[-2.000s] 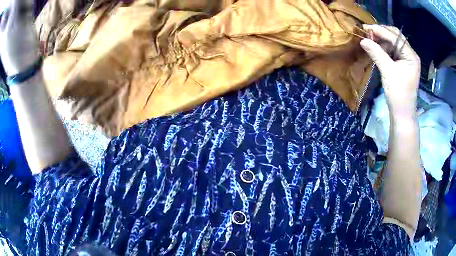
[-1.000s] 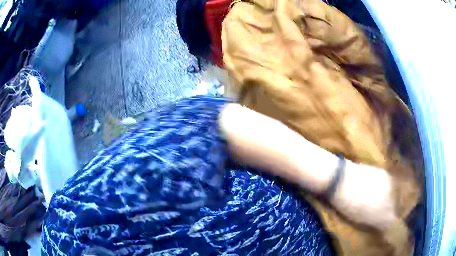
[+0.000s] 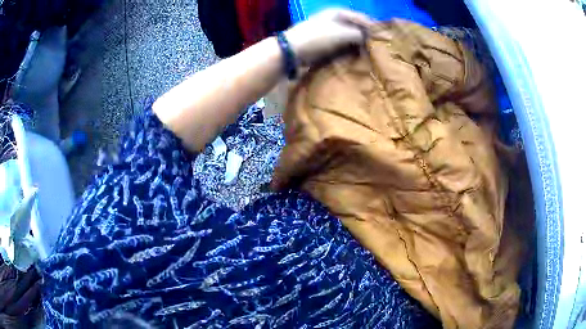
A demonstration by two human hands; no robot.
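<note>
The mustard-brown puffer jacket lies bunched at the right of the head view, beside and partly over the navy patterned garment on my lap. My left hand, with a dark band at the wrist, reaches over to the jacket's top edge and grips the cloth there. Its fingers are slightly blurred and partly hidden by fabric. My right hand is not in view. No needle or thread can be made out.
A curved white edge runs down the right side. A bright blue crate and red cloth are at the top. Pale scraps lie on the speckled floor. White material is at the far left.
The view has swung from the lap to the side. My left hand has moved from low on the jacket to its top edge and grips it. My right hand has left the picture.
</note>
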